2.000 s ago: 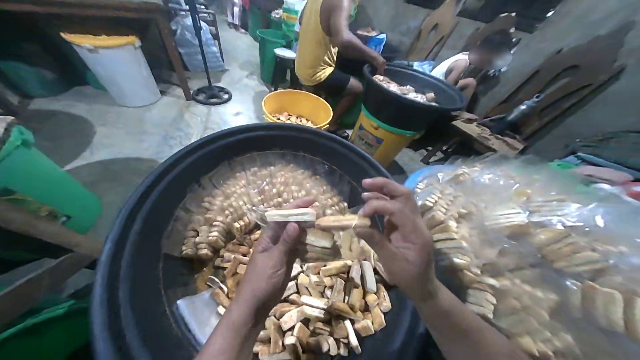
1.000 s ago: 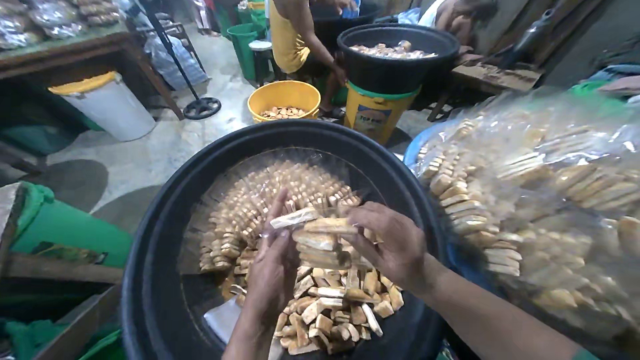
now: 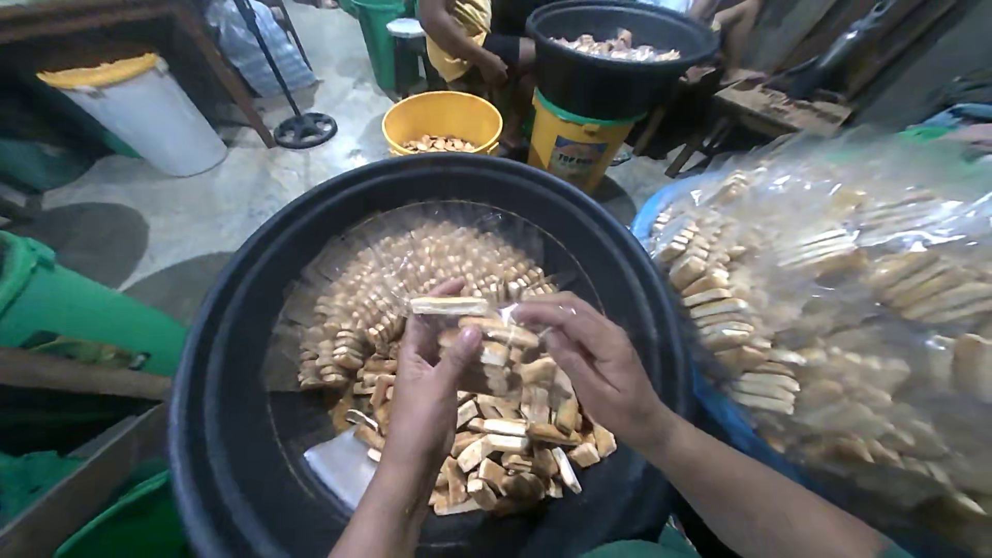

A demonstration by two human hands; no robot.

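Both my hands are above a large black round tub [image 3: 225, 310]. My left hand [image 3: 430, 372] holds a small clear plastic bag of bread pieces [image 3: 496, 353] from the left, one toasted bread stick [image 3: 449, 305] lying at its fingers. My right hand [image 3: 597, 356] pinches the bag's right side near its upper part. Below them lies a heap of loose bread sticks [image 3: 504, 457]. Filled clear bags of bread [image 3: 434, 256] line the tub's far side. A stack of flat plastic bags [image 3: 341, 465] rests left of the heap, partly behind my left forearm.
Large clear bags of bread [image 3: 821, 310] crowd the right side. Beyond the tub stand a yellow basin [image 3: 442, 116] and a black tub of pieces [image 3: 620, 74] on a yellow bucket [image 3: 573, 147]. A person's arm [image 3: 465, 46] is beside them. Green bins [image 3: 85, 310] stand at left.
Two seconds ago my hands held bread sticks end to end at the fingertips; now several pieces show in a clear bag between them. The view has shifted.
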